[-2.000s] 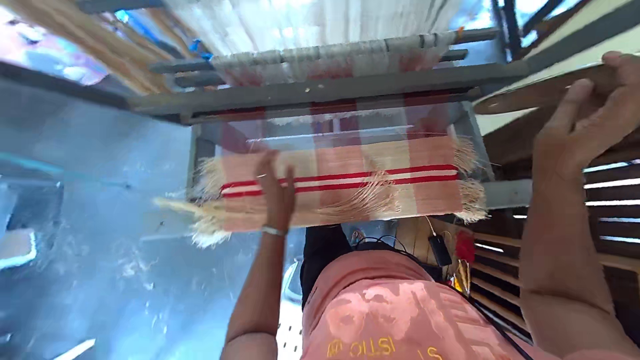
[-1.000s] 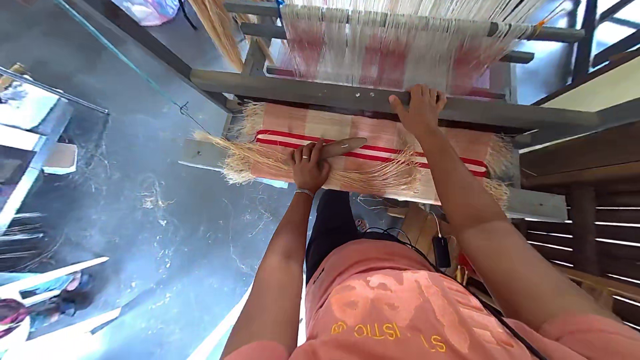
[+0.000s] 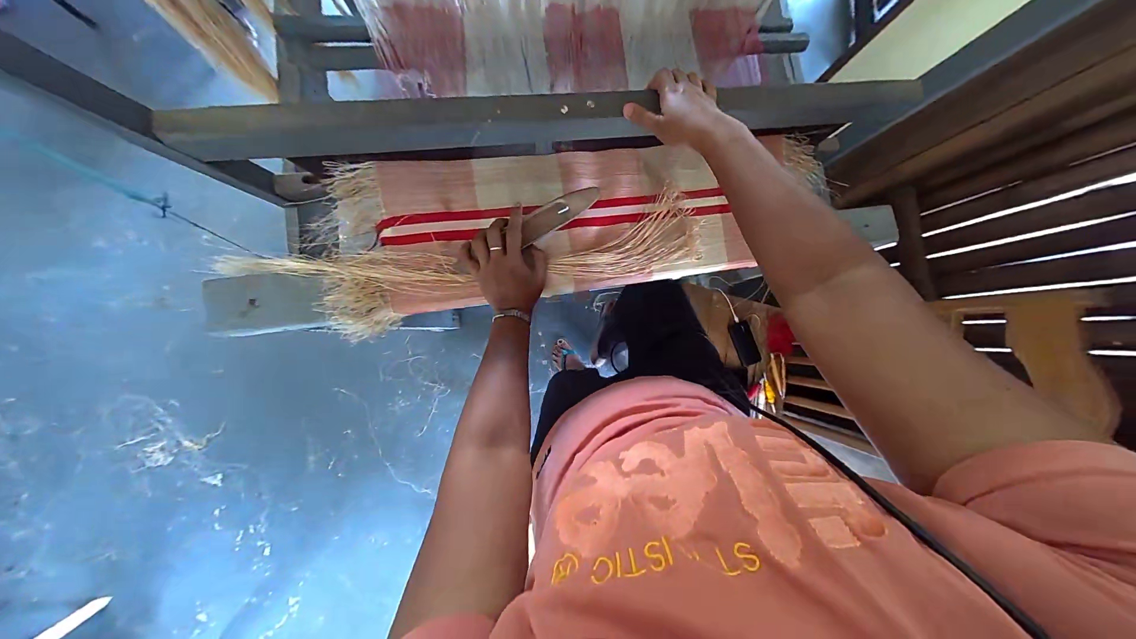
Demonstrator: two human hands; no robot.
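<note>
My left hand (image 3: 508, 264) rests on the woven cloth (image 3: 426, 186) on the loom, its fingers over the near end of a flat, pointed wooden weaving shuttle or stick (image 3: 564, 213). Whether the fingers grip it is not plain. Under and beside that hand lies a bundle of loose straw-coloured fibres (image 3: 621, 257), running across the cloth and out past its left edge. Two red stripes cross the peach and cream cloth. My right hand (image 3: 683, 108) lies over the loom's grey wooden beater bar (image 3: 399, 124), fingers on its far side and thumb on the near side.
Beyond the bar stretch pink and white warp threads (image 3: 506, 44). A taut cord (image 3: 164, 206) comes in from the left. The cloth beam (image 3: 266, 302) sticks out at the left. Wooden slats (image 3: 1021, 222) stand at the right. A bundle of long fibres (image 3: 222, 44) hangs at the upper left.
Two seconds ago my right hand held a flat wooden piece out at the right; by one second ago it was on the bar, and a wooden piece lay under my left hand.
</note>
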